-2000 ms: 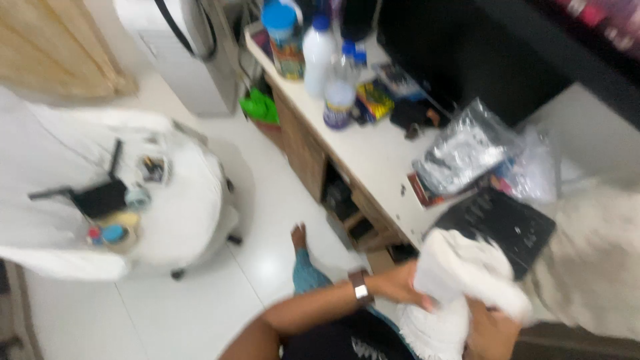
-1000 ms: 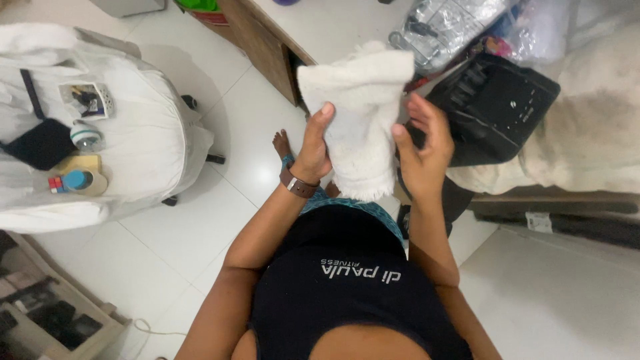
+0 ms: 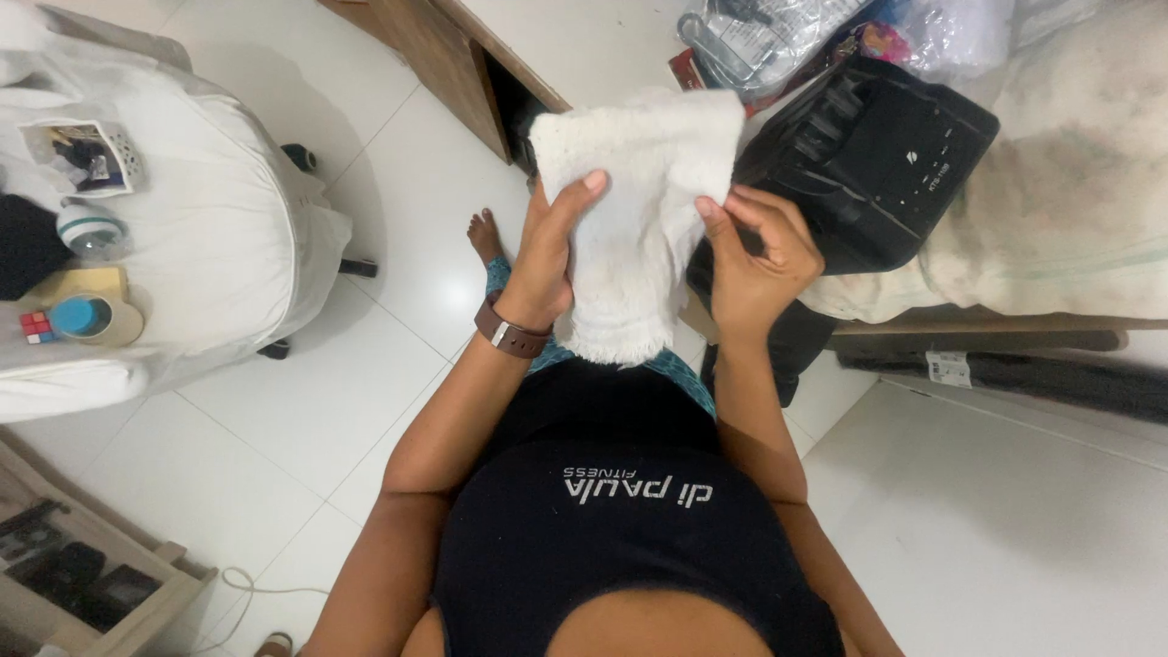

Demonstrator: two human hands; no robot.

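A folded white cloth (image 3: 630, 228) with a frayed lower edge is held up in front of my body. My left hand (image 3: 552, 246) grips its left side, the thumb lying on the front face and a brown-strapped watch (image 3: 511, 328) on the wrist. At the cloth's right edge, my right hand (image 3: 762, 251) pinches the fabric between thumb and fingertips. Behind that hand sits a black speaker-like device (image 3: 867, 164) with a handle recess. The fingers behind the cloth on the left are hidden.
At left stands a chair draped in white (image 3: 228, 210), bearing a small basket (image 3: 132, 155), a blue-lidded container (image 3: 82, 317) and other items. A white desk (image 3: 584, 46) with plastic packages (image 3: 776, 36) is ahead. A wooden shelf unit (image 3: 169, 584) stands lower left, near a cable (image 3: 246, 589).
My right hand, apart from the cloth's front with fingers spread one second ago, now pinches its right edge. Two seconds ago the cloth was bunched near the black device. The view has shifted.
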